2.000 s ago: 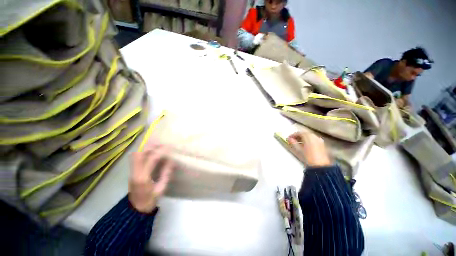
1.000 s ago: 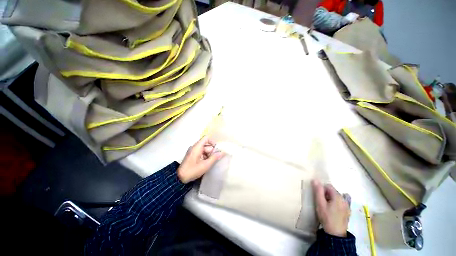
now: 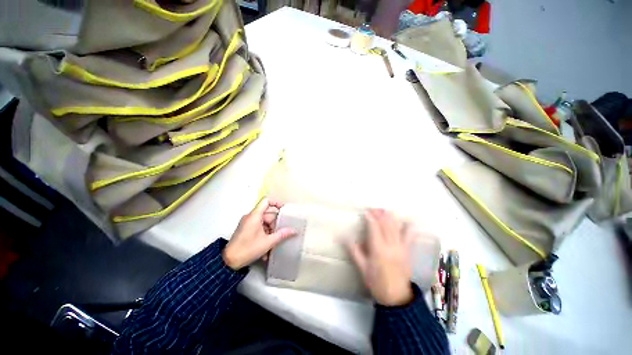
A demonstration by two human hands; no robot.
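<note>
A beige tote bag (image 3: 326, 267) lies at the table's near edge with its base facing up. A greyer corner patch (image 3: 287, 248) shows at its left end, another (image 3: 424, 262) at its right end. My left hand (image 3: 253, 236) grips the bag's left end, thumb on the patch and fingers at the far edge. My right hand (image 3: 382, 256) lies over the middle of the base, blurred, fingers spread. The bag's far part is washed out by glare, with a bit of yellow edging showing.
Tote bags are piled at left (image 3: 166, 104) and at right (image 3: 513, 187). Pens and slim tools (image 3: 452, 291), a yellow pencil (image 3: 490, 305), a small block (image 3: 480, 342) and a pale pot (image 3: 511, 290) lie right. A tape roll (image 3: 339, 37) is far back. A person in red (image 3: 478, 17) is beyond.
My right hand has moved left from the bag's right end onto the middle of the base. My left hand stays at the left end. The view has shifted, so the pens and small block now show.
</note>
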